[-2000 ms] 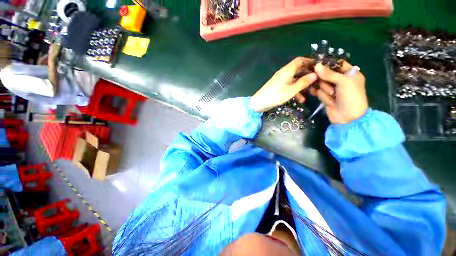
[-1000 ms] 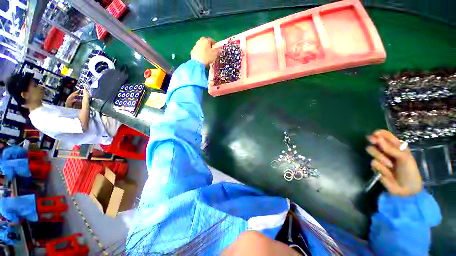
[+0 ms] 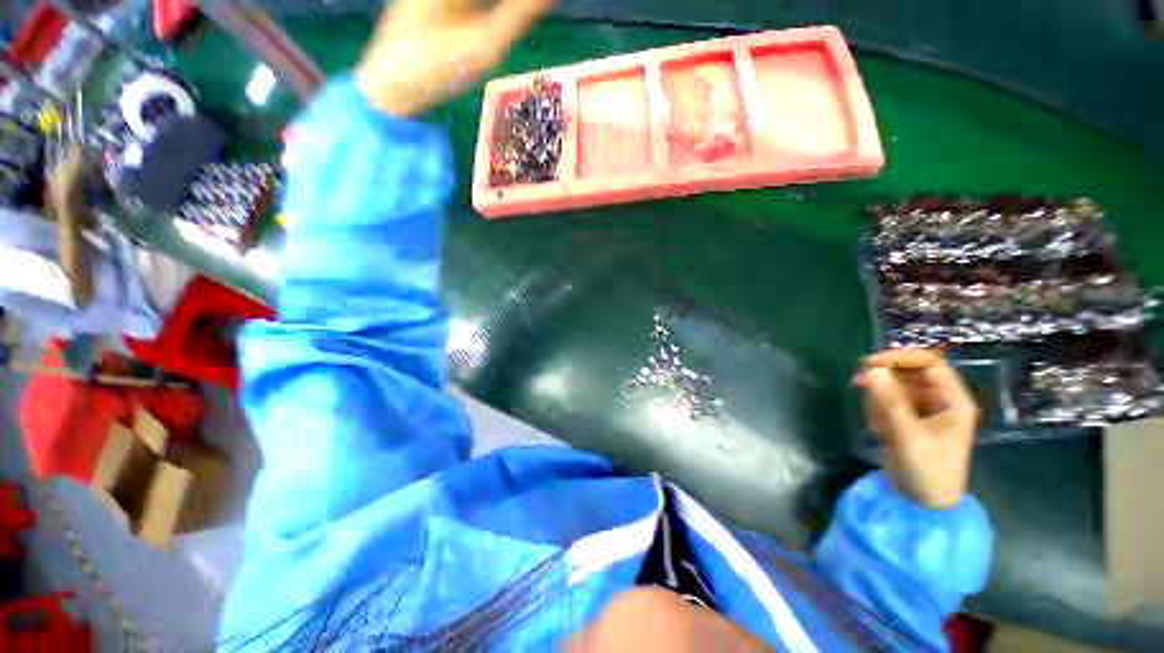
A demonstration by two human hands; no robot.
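Note:
A small loose cluster of shiny flex circuits lies on the dark green mat in front of me. The pink compartment tray lies beyond it; its leftmost bay holds a dark pile of small parts. My left hand is blurred, left of the tray and cut off by the top edge, so its fingertips are hidden. My right hand is at the blister tray's left side with fingers curled; no tweezers can be made out in it. The blister tray is heaped with flex circuits, with a bare pocket near my right hand.
A tan cardboard sheet lies at the right edge. At left are a white ring-shaped object, a group of small parts, part of another person in white, red stools and an open cardboard box on the floor.
My left hand has left the pink tray's left end and moved up and left. My right hand now appears closer to the blister tray. The white stick seen in it earlier no longer shows.

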